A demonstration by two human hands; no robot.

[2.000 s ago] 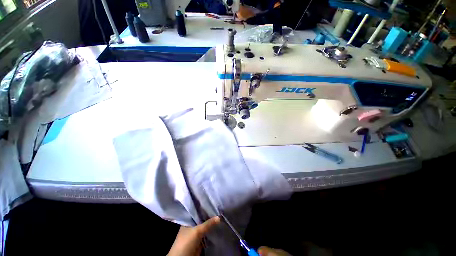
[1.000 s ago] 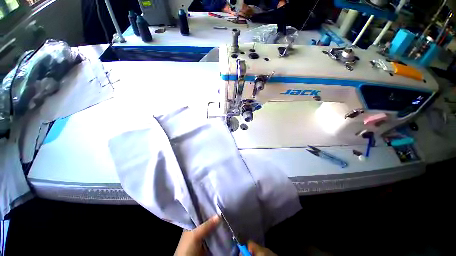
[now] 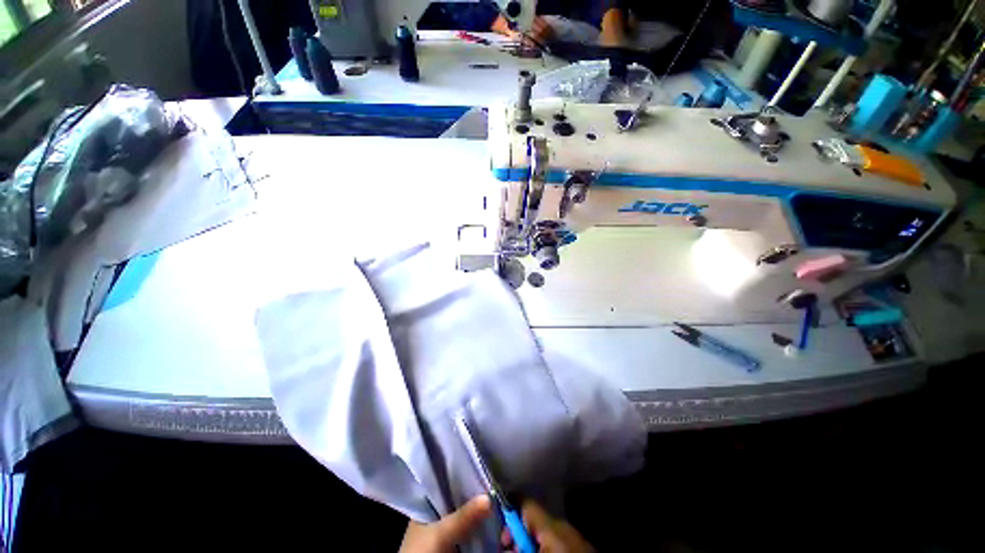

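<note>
The pale grey-lilac garment panel (image 3: 486, 356) lies over the front edge of the machine table and hangs down towards me. A folded band with a dark line runs along its middle. My right hand (image 3: 551, 530) is at the bottom edge, partly cut off, holding the blue-handled fabric scissors (image 3: 516, 529). The blades point up and away over the panel, looking nearly closed. My left hand (image 3: 451, 529) pinches the cloth just left of the blades, its thumb close to the scissors' pivot. Its other fingers are hidden by cloth.
The white sewing machine (image 3: 648, 248) stands behind and right of the panel. Thread snips (image 3: 716, 348) lie on its bed. A clear plastic bag (image 3: 92, 162) and pale sheets (image 3: 189, 194) are at left. Opposite, a person's hands show at the far table (image 3: 454, 65).
The blades have moved up the panel and lie more upright. My left hand has shifted slightly right and down, and my right hand has closed in beside it. The view has shifted slightly.
</note>
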